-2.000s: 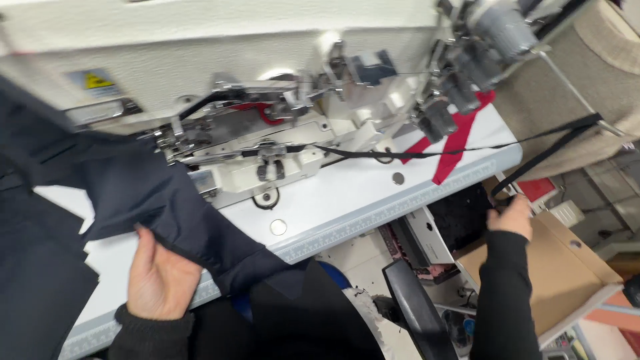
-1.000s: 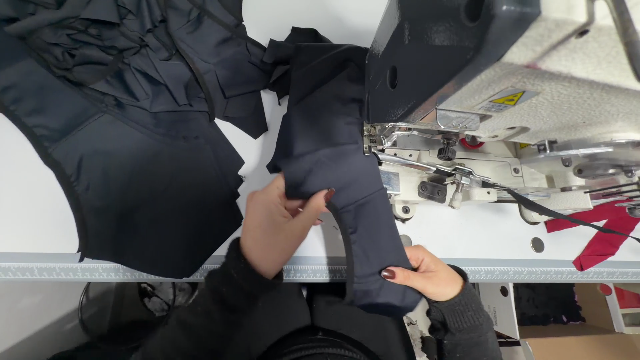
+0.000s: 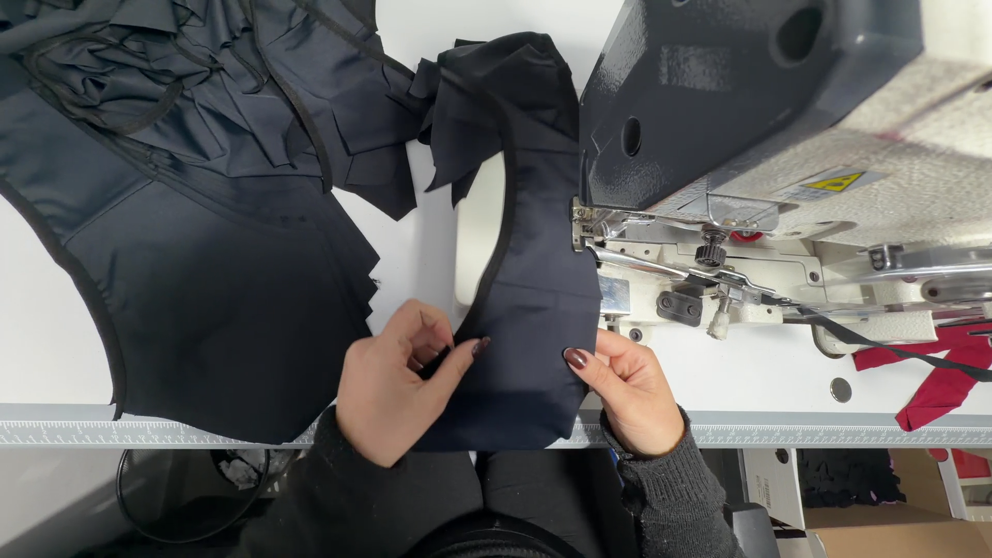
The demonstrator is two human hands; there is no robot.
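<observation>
A dark navy fabric piece (image 3: 535,310) with black binding along its curved left edge lies under the presser foot (image 3: 579,225) of an industrial sewing machine (image 3: 721,101). My left hand (image 3: 403,380) pinches its bound left edge between thumb and fingers. On the opposite side, my right hand (image 3: 635,387) grips the raw right edge, thumb on top, just below the foot. Black binding tape (image 3: 876,341) runs from the right into a metal binder guide (image 3: 659,267) beside the foot. More navy pieces with black binding (image 3: 225,294) are heaped to the left.
A ruler strip (image 3: 783,431) edges the white table. Red fabric strips (image 3: 942,387) lie at the right by a round metal disc (image 3: 841,390). Below the table are a cardboard box (image 3: 899,539), dark scraps (image 3: 849,477) and a round wire-rimmed bin (image 3: 120,496).
My right hand, away near the box two seconds ago, now holds the fabric; since one second ago it has moved up the right edge. My left hand has shifted to the bound edge. The view has swung.
</observation>
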